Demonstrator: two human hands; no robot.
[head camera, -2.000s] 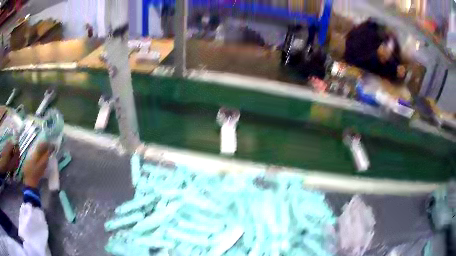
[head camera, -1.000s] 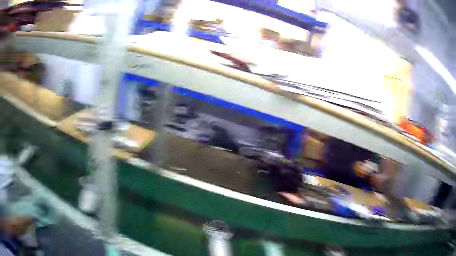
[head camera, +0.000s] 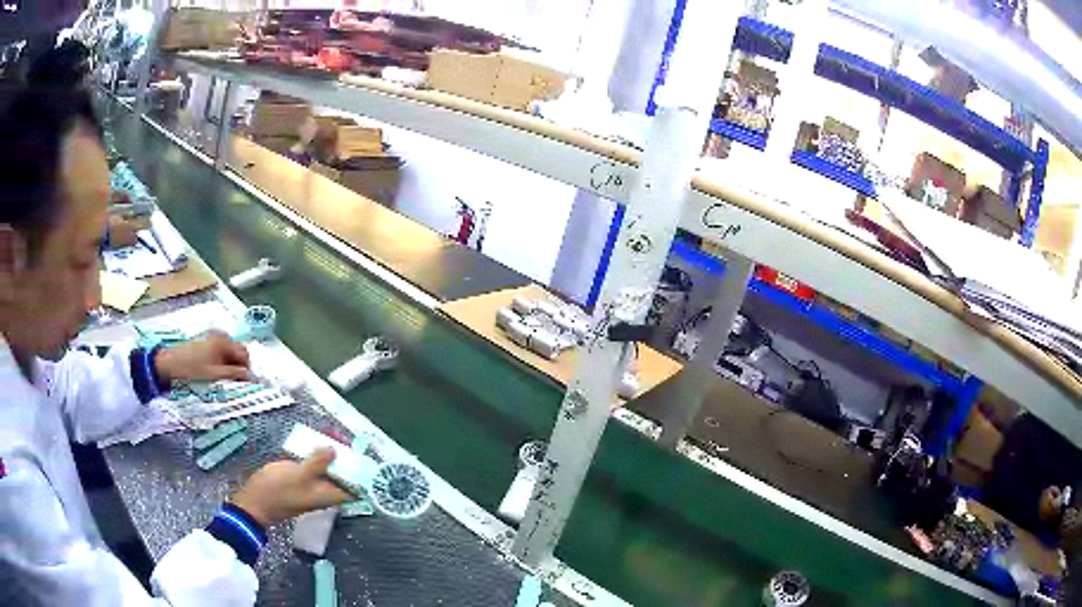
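Observation:
Neither my left hand nor my right hand is in view. The green conveyor belt (head camera: 457, 417) runs diagonally in front of me. White handheld fans lie spaced on it: one (head camera: 362, 363) left of the post, one (head camera: 523, 484) beside the post, and one (head camera: 788, 589) cut off at the bottom edge. A neighbouring worker at the left holds a pale mint fan (head camera: 401, 487) by its handle, grille towards the belt. The tip of a mint handle cover (head camera: 529, 590) shows at the bottom edge.
A white metal post (head camera: 593, 368) stands before me and joins a long shelf beam (head camera: 481, 128). The neighbouring worker (head camera: 71, 474) fills the left side, over a grey bumpy bench (head camera: 392, 557) with loose mint covers (head camera: 221, 445). White parts (head camera: 540, 326) lie on cardboard across the belt.
My view has swung up and to the left. The mint heap has left the picture; the neighbouring worker, the post and the shelf now show large. The fans' positions in the picture have shifted.

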